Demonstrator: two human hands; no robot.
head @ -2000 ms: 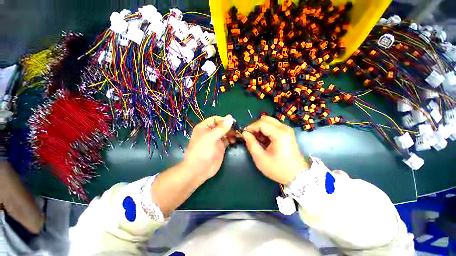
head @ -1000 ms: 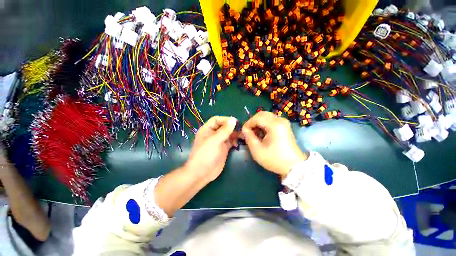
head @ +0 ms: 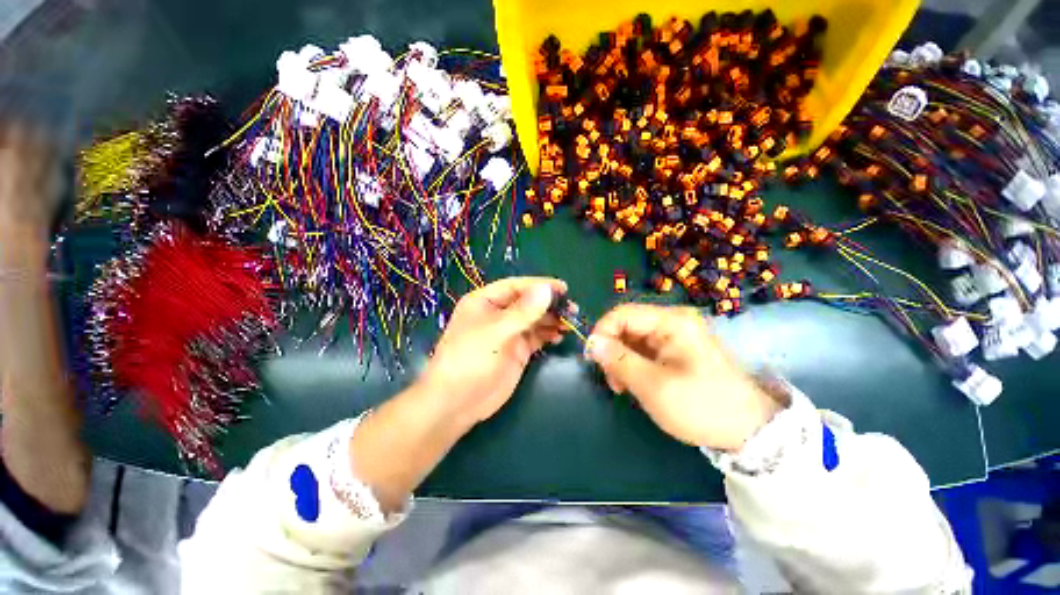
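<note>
My left hand is bare and pinches a small dark connector between thumb and fingers, near the middle of the bench. My right hand is just to its right, with thumb and forefinger closed on thin wires, one of them yellow, that run to the dark connector. The fingers hide most of the connector and the wire ends. No white connector shows at my hands.
A yellow bin spills black-and-orange connectors. Half-finished harnesses and red wires lie left, with yellow wires beyond. Finished harnesses lie right. Another person's arm is at the left edge.
My right hand has moved right, away from my left, and wires now show between them. The white connector that hung by my right wrist is out of sight. The other person's arm reaches further up.
</note>
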